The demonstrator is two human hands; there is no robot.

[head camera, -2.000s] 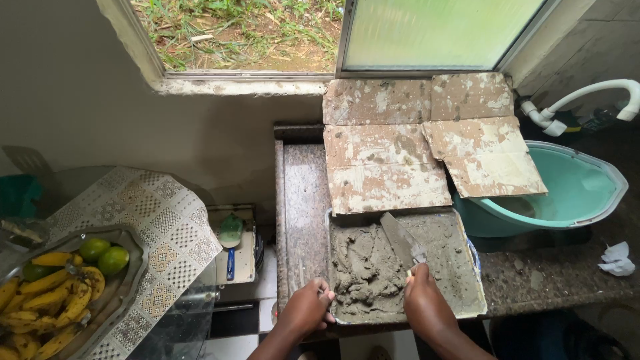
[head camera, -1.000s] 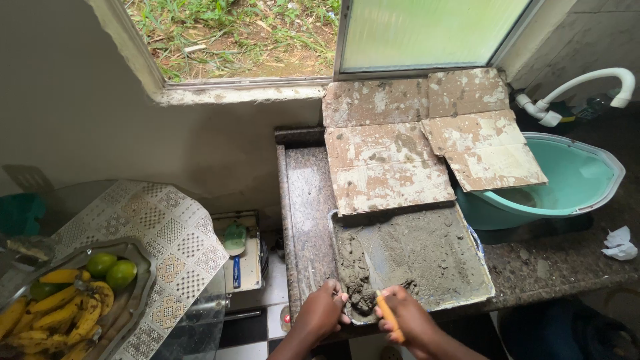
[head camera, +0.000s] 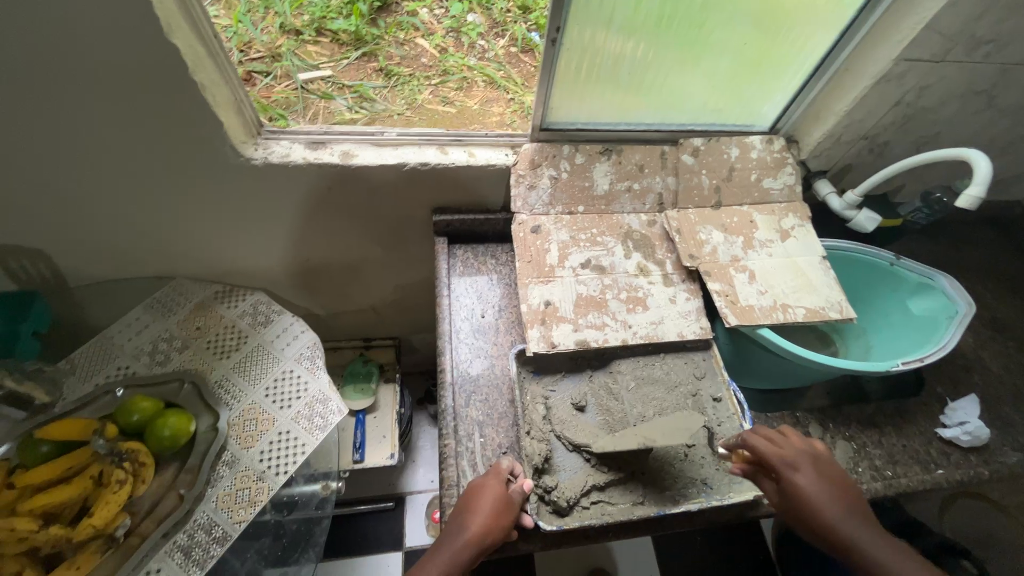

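A shallow rectangular tray (head camera: 632, 522) of wet grey mortar (head camera: 616, 392) rests on the granite countertop (head camera: 482, 320). My right hand (head camera: 792, 472) is closed on the handle of a trowel (head camera: 652, 434), whose mortar-coated blade lies across the middle of the mortar and points left. At the tray's lower left corner, my left hand (head camera: 496, 500) grips the rim between thumb and fingers. Mortar is heaped along the tray's left side, while a thinner layer covers the rest. Mortar-stained cardboard (head camera: 608, 280) leans behind the tray and touches its back edge.
Right of the cardboard stands a green plastic basin (head camera: 896, 304), below a white faucet (head camera: 920, 176). Crumpled white paper (head camera: 963, 420) lies on the counter. At left, a table holds a metal platter (head camera: 210, 424) of bananas and limes. A blue-handled brush (head camera: 360, 400) lies lower down, beside the counter.
My right hand has moved right from near the tray's lower left part, turning the trowel so its blade points left. My left hand stays at the lower left corner.
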